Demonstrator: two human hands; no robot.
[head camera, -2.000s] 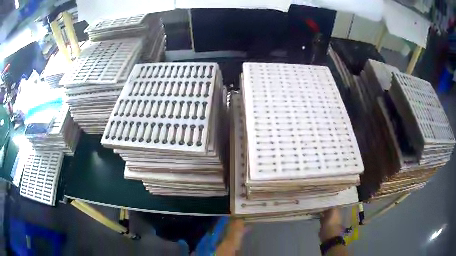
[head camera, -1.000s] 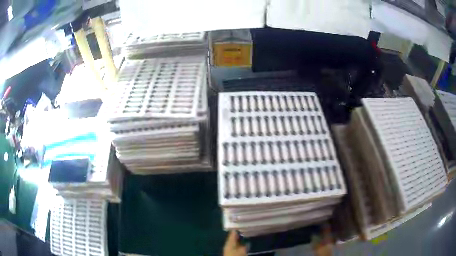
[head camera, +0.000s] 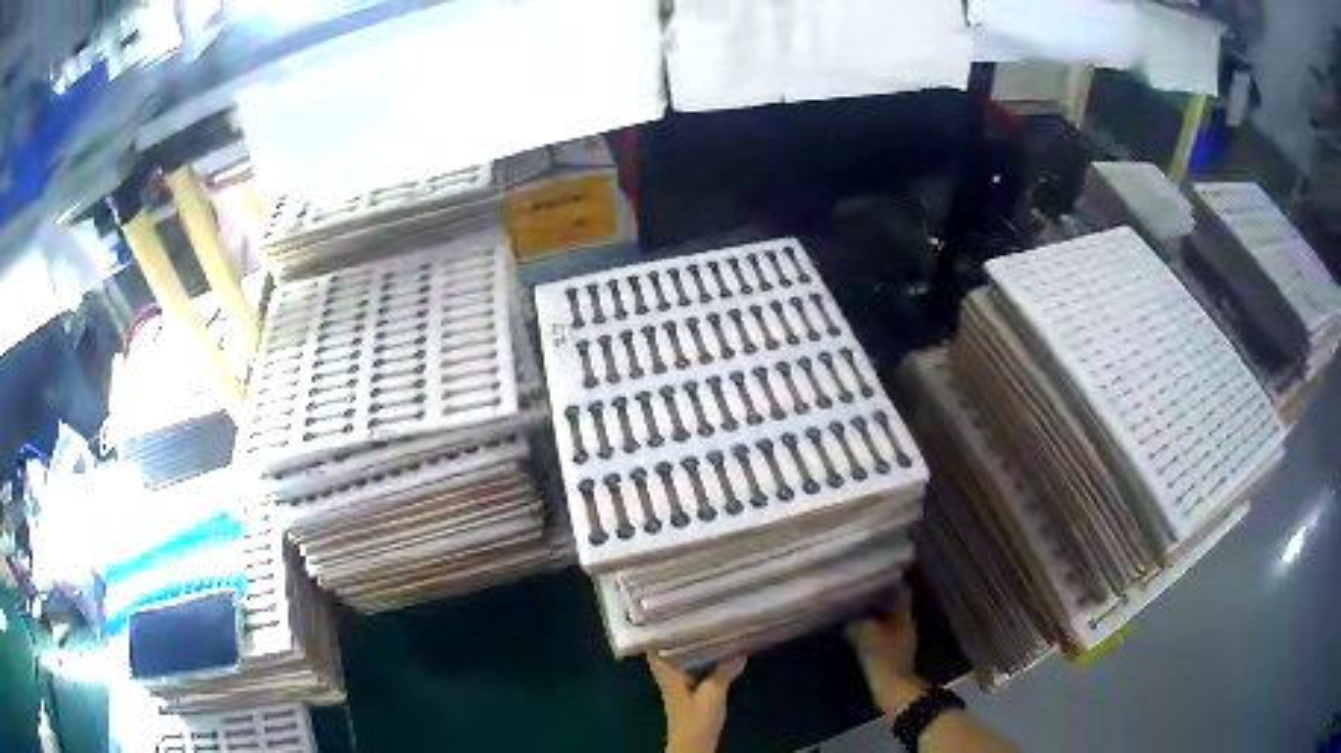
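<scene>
A stack of white slotted trays (head camera: 735, 397) stands in front of me on the green bench. The top tray has four rows of dumbbell-shaped slots. My left hand (head camera: 694, 700) is at the stack's lower front edge, thumb and fingers against the bottom trays. My right hand (head camera: 887, 647) holds the lower right corner; a dark beaded band is on the wrist. The fingertips of both hands are partly hidden by the stack.
A slotted tray stack (head camera: 385, 353) stands left, with a smartphone (head camera: 184, 636) and blue packet (head camera: 174, 556) on a lower stack. Another tray stack (head camera: 1140, 375) stands close on the right. A yellow label (head camera: 563, 218) and hanging white sheets are behind.
The view has turned and shifted. Both hands have come up from below the bench edge onto the lower part of the slotted stack, which now sits slightly turned.
</scene>
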